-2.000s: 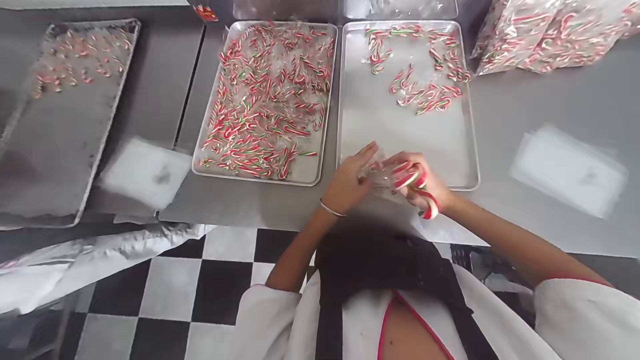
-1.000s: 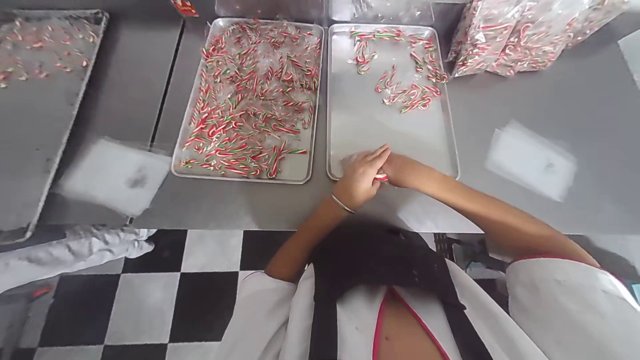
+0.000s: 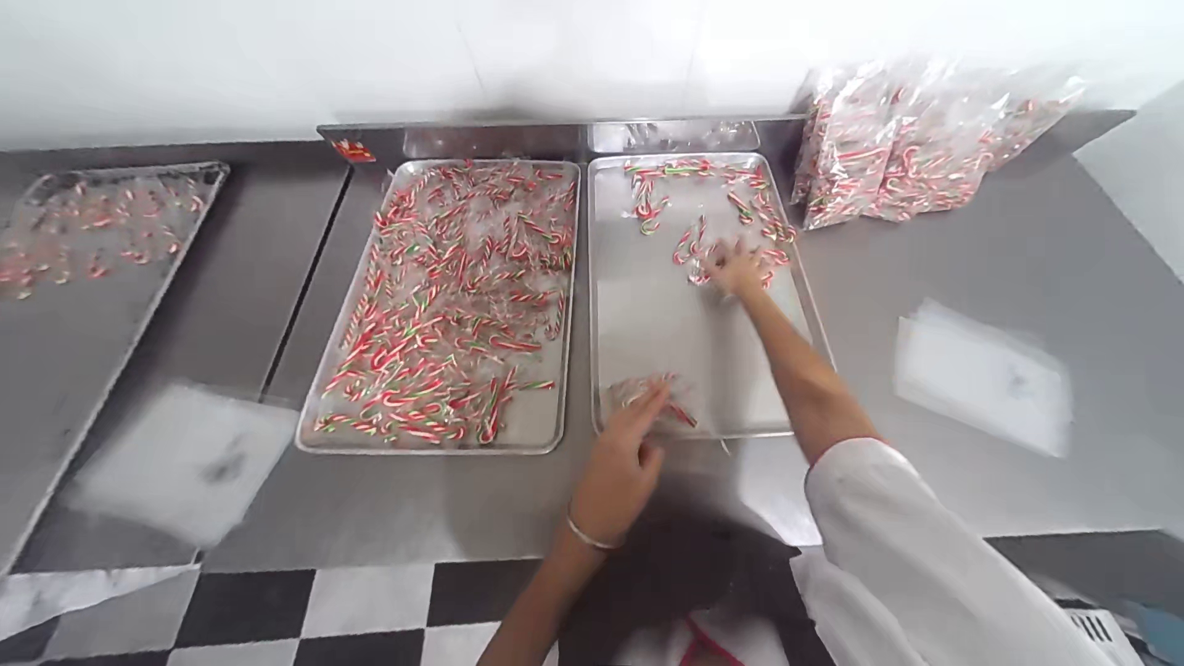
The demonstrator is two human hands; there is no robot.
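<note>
My left hand [image 3: 622, 472] rests over the near left corner of the right metal tray [image 3: 647, 342], its fingers on a clear bag of small candy canes [image 3: 680, 413]. Whether the fingers grip the bag or only lie on it is not clear. My right hand [image 3: 738, 270] reaches to the middle of that tray, fingers spread over a group of wrapped candy canes [image 3: 694, 242]; its fingertips are blurred. More candy canes [image 3: 680, 168] lie along the tray's far and right edges. The left metal tray [image 3: 566, 398] beside it is heaped with wrapped candy canes [image 3: 407, 398].
Clear bags packed with candy canes [image 3: 925, 157] stand at the back right. Stacked clear plastic bags or sheets lie on the steel table at right [image 3: 985, 375] and at left [image 3: 185, 462]. Another tray [image 3: 92, 314] with candy canes is at far left. A low steel ledge [image 3: 536, 139] runs behind.
My hands were together at the right tray's near edge and have come apart. My right hand has moved forward to the candy canes; a filled bag now lies under my left hand. The view has tilted up.
</note>
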